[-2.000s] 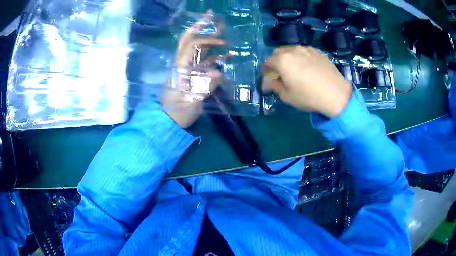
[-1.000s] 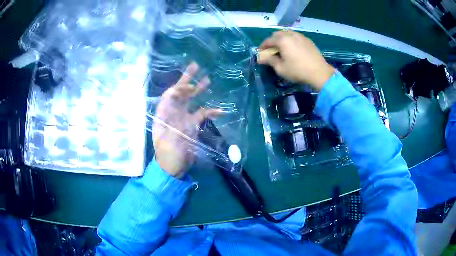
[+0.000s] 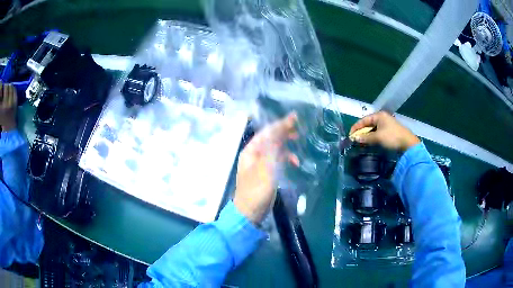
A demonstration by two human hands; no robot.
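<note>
A clear moulded plastic tray hangs raised and tilted in the middle, blurred. My left hand is at its lower part, seen partly through it, with fingers apart; whether it touches the plastic is unclear. My right hand pinches a small yellowish slip by the raised tray's right edge. Below it, a clear blister tray holds black lens barrels in its pockets, partly hidden by my right forearm. The electric screwdriver lies between my forearms, its upper end hidden.
Glaring white stacked trays lie at left, with one black lens barrel on them. Dark units stand further left, beside another person's hand. A black housing with wires is at far right. A pale rail runs behind.
The view has swung left and up. The clear tray has been raised further over the stacked trays. My right hand still pinches the slip; my left hand remains by the raised tray.
</note>
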